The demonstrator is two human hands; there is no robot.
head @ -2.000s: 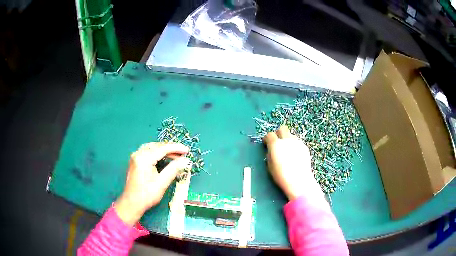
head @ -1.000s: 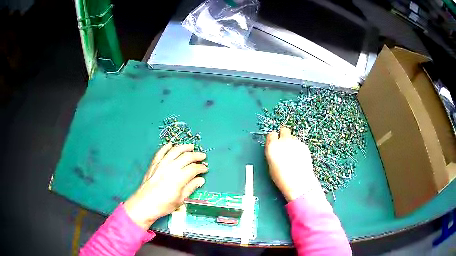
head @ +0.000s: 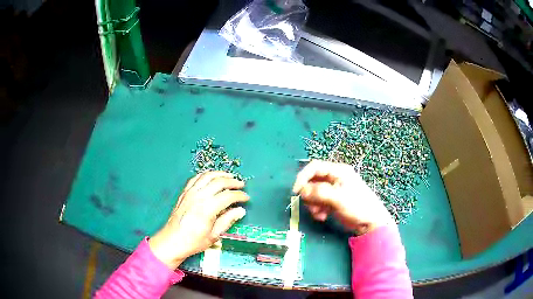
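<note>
The green circuit board (head: 248, 232) lies at the near edge of the bench, between two pale strips (head: 290, 257). A dark upright bar (head: 251, 244) stands along it, with a reddish block (head: 269, 258) on its right part. My left hand (head: 204, 213) rests over the board's left end, palm down; its fingertips are hidden. My right hand (head: 333, 195) is just above the right strip's far end, fingers curled. A thin wire leg shows below its fingertips. The small component pile (head: 213, 156) lies beyond my left hand. The large pile (head: 383, 149) lies beyond my right hand.
An open cardboard carton (head: 467, 157) stands at the right. A silver-grey frame (head: 280, 79) lies at the back with a crumpled clear bag (head: 269, 29) on it. A green post (head: 125, 44) stands at the back left. The bench's near edge runs just below the board.
My right hand has moved from the large pile left and nearer to the right strip, and turned. My left hand went from the small pile down over the board's left end. The view shifted slightly.
</note>
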